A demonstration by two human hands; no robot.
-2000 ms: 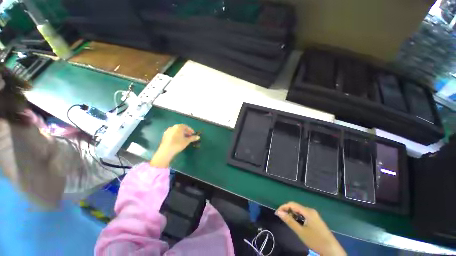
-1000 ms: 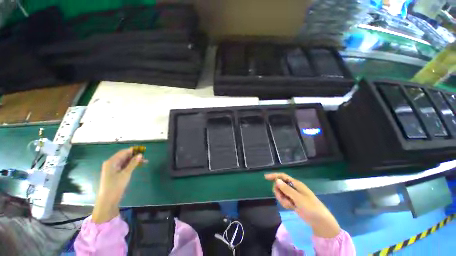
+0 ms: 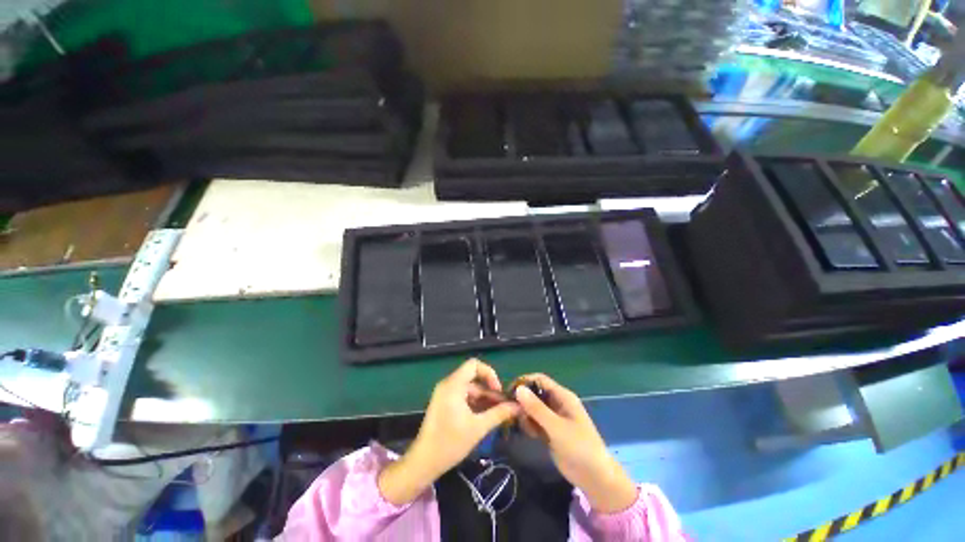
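Note:
My left hand [image 3: 466, 411] and my right hand [image 3: 556, 415] meet at the front edge of the green bench, in front of the phone tray. Their fingertips hold a small dark and yellow plug [image 3: 513, 400] between them; its exact shape is mostly hidden by the fingers. The black phone tray [image 3: 423, 353] lies behind the hands. Dark phones [image 3: 519, 286] fill several slots, and the rightmost phone [image 3: 635, 270] shows a small bright bar on a purplish screen. A thin white cable [image 3: 493, 489] hangs in loose loops below my hands.
A tray stack [image 3: 762, 275] with dark phones on top stands at right. Another black tray [image 3: 577, 178] lies behind the phone tray. A white board [image 3: 275, 238] lies behind at left, beside a white power strip [image 3: 135, 307]. More black trays [image 3: 254, 132] stand at back left.
Both hands have moved together from apart, and their fingertips now meet around the small plug. The camera view has swung right since the oldest frame. The rightmost phone's bar looks dimmer.

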